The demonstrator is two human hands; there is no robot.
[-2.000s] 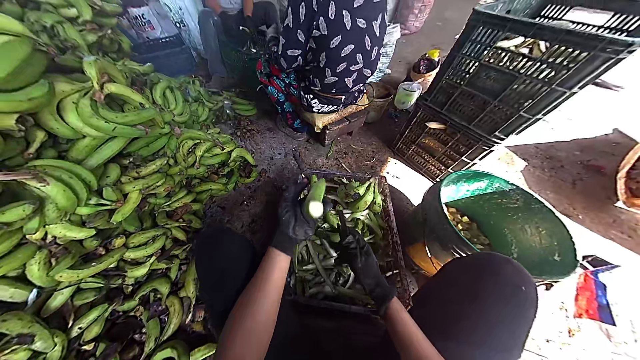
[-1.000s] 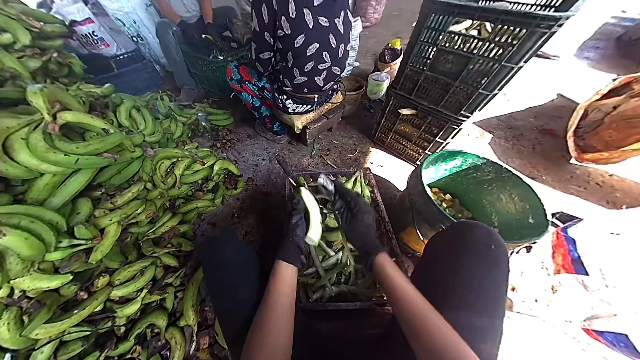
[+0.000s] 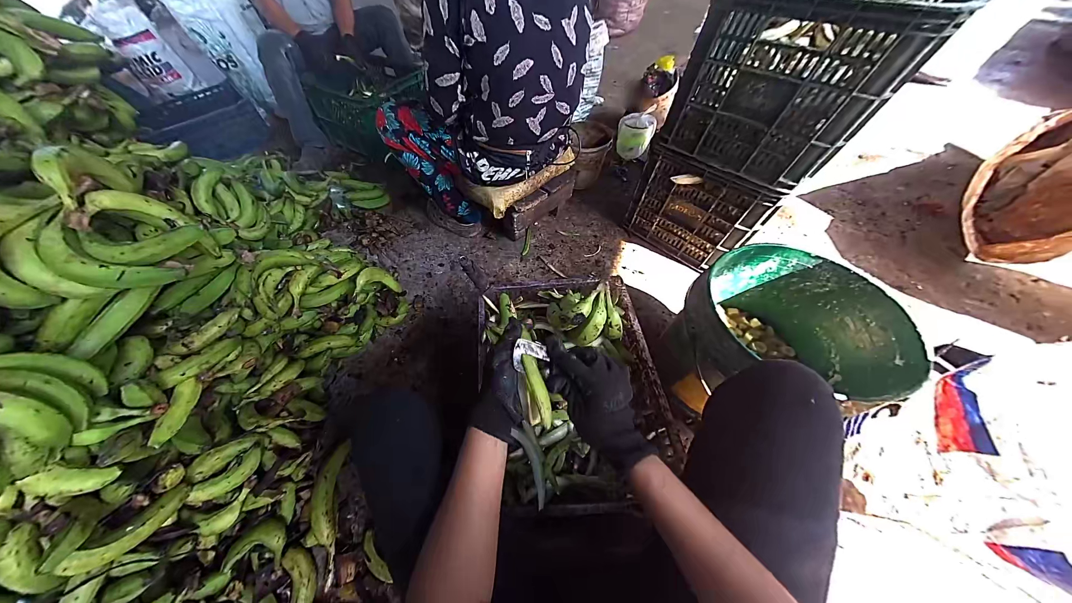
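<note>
Over a crate (image 3: 645,368) between my knees, my gloved left hand (image 3: 502,389) holds a green plantain (image 3: 537,392) with part of its peel lifted off. My gloved right hand (image 3: 596,394) is closed on a small blade (image 3: 531,350), which lies across the upper part of that plantain. Strips of peel (image 3: 536,469) hang and lie below both hands. A bunch of green plantains (image 3: 590,316) rests at the far side of the crate.
A large heap of green plantains (image 3: 193,368) covers the left. To the right stands a green bucket (image 3: 871,335) with cut pieces (image 3: 758,331) inside, behind it stacked black plastic crates (image 3: 754,109). A person (image 3: 507,84) sits ahead on a wooden stool (image 3: 540,205); another person (image 3: 327,50) sits farther left.
The pale, peeled piece in my left hand one second ago is no longer there; a green plantain is in that hand now. My right hand with the blade remains close beside it.
</note>
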